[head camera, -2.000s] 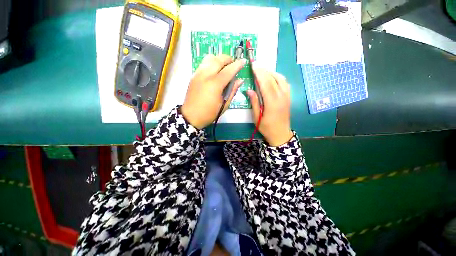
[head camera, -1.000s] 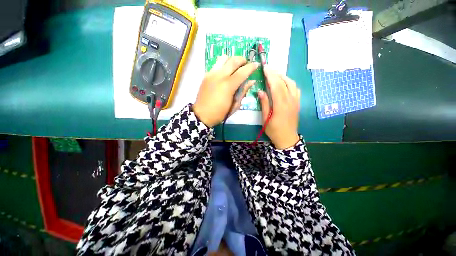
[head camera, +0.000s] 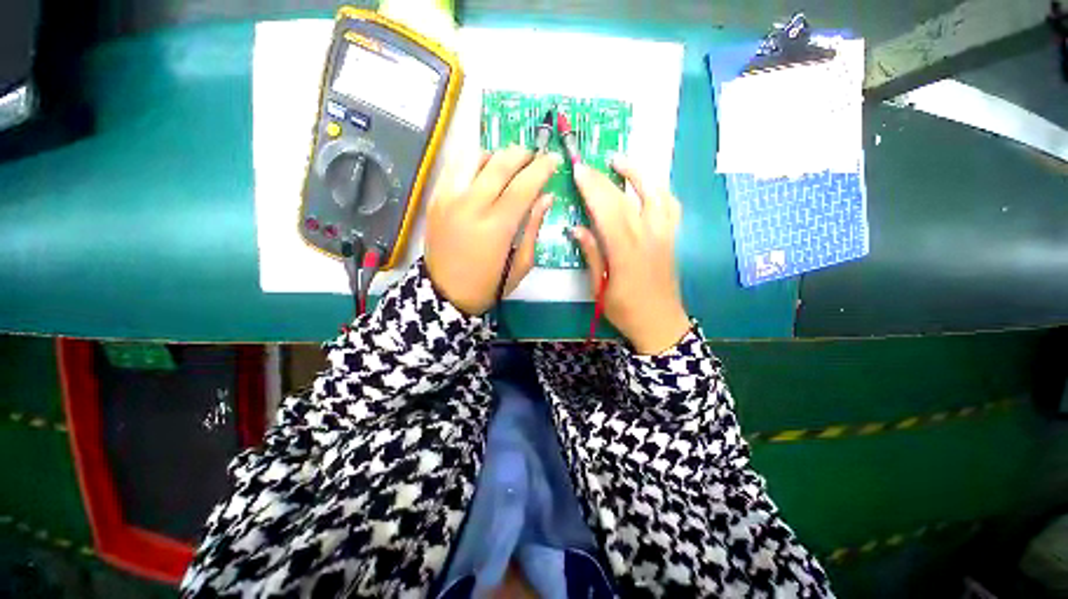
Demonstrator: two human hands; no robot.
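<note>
A green circuit board panel (head camera: 603,123) lies on a white paper sheet (head camera: 281,152). My left hand (head camera: 486,222) holds the black-tipped test probe (head camera: 545,132) over the panel's left part. My right hand (head camera: 632,246) holds the red-tipped test probe (head camera: 568,131). The two tips are close together near the panel's upper middle; whether they touch the panel cannot be told. The multimeter (head camera: 381,140), grey with a yellow edge, lies left of the panel, its red and black lead plugs (head camera: 361,260) in its lower end. My hands hide part of the panel.
A blue clipboard (head camera: 802,228) with a record sheet (head camera: 785,123) lies on the right of the teal bench (head camera: 152,222). A red-rimmed tray (head camera: 88,456) with a green board (head camera: 141,356) is below the bench at left. A dark object (head camera: 41,59) stands at the far left.
Both hands and the two probe tips have moved left over the panel, from its upper right part to its upper middle. Both probes are still held.
</note>
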